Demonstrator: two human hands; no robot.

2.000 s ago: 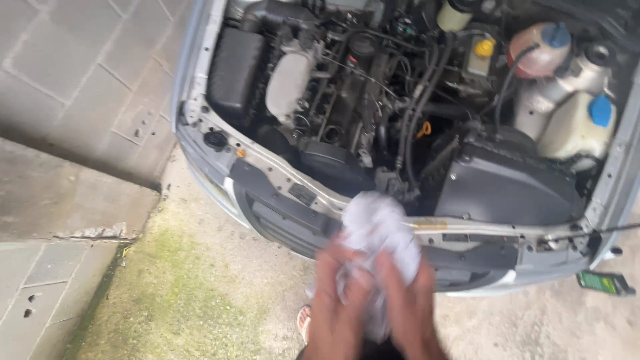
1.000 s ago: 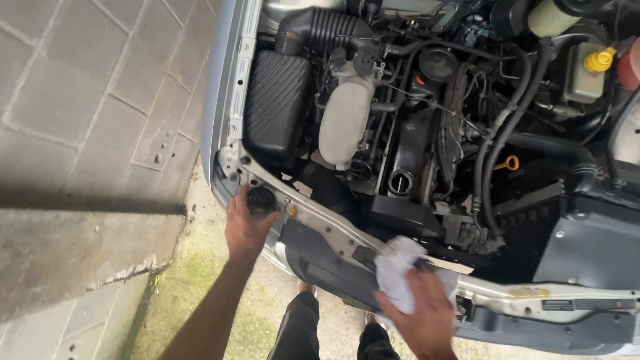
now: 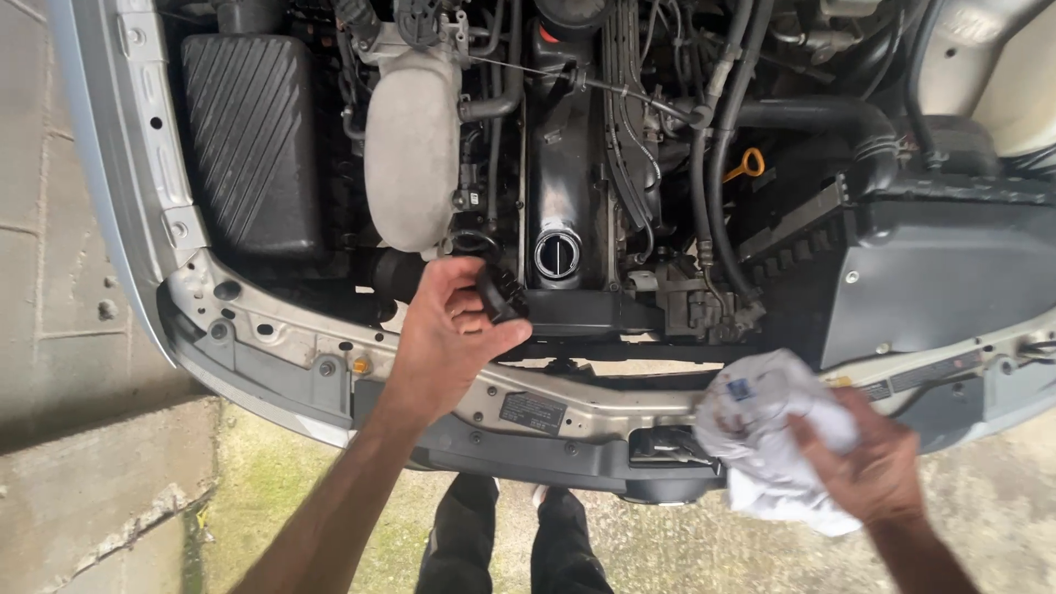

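Observation:
My left hand [image 3: 454, 330] grips a black plastic oil filler cap [image 3: 501, 294] between thumb and fingers, just left of and below the open oil filler neck [image 3: 558, 253] on the black valve cover [image 3: 566, 186]. A crumpled white cloth [image 3: 775, 441] with stains is in my right hand [image 3: 874, 458], above the car's front crossmember [image 3: 627, 402] on the right side. Part of the cloth hangs down past the bumper.
A ribbed black box [image 3: 252, 148] fills the engine bay's left side, beside a grey metal intake cover [image 3: 412, 157]. The yellow-orange dipstick handle [image 3: 745, 165] stands right of the hoses. A concrete ledge [image 3: 107, 478] lies at lower left.
Both hands were on the cloth two seconds ago. One second ago my left hand held the dark cap at the left front corner; it has since moved right, near the filler neck. The view is closer.

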